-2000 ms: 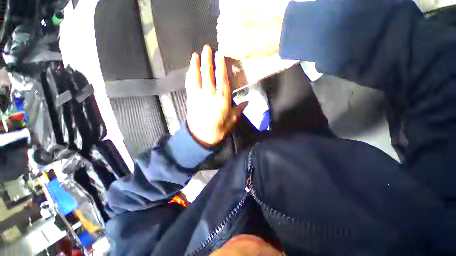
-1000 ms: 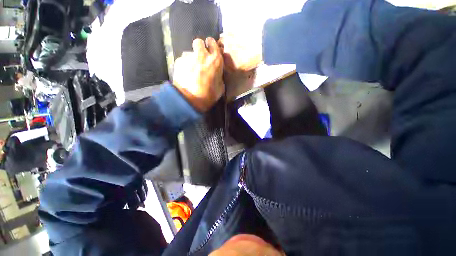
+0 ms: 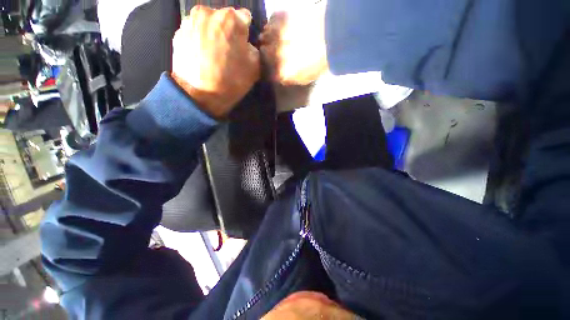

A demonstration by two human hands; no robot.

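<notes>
The dark mesh back panel (image 3: 147,53) lies on the white surface at the upper left and runs down under my left forearm toward my lap. My left hand (image 3: 215,59) is closed on the panel near its right edge, fingers curled, at the top of the picture. My right hand (image 3: 294,47) is just right of it, close to or touching it, with its fingertips at the panel's edge. Its back is washed out by glare, and its grip is hard to see. A narrow light strip (image 3: 213,187) runs along the mesh below my left sleeve. No needle or presser foot can be made out.
Shiny black bags (image 3: 94,81) are stacked at the left. A pale table edge (image 3: 350,84) crosses below my right hand. A blue item (image 3: 397,147) and a grey surface (image 3: 444,134) lie at the right, above my lap.
My left hand has gone from lying flat with fingers spread to curled on the panel, then up and left. The panel's lower end has moved toward my lap. My right sleeve has come further into view.
</notes>
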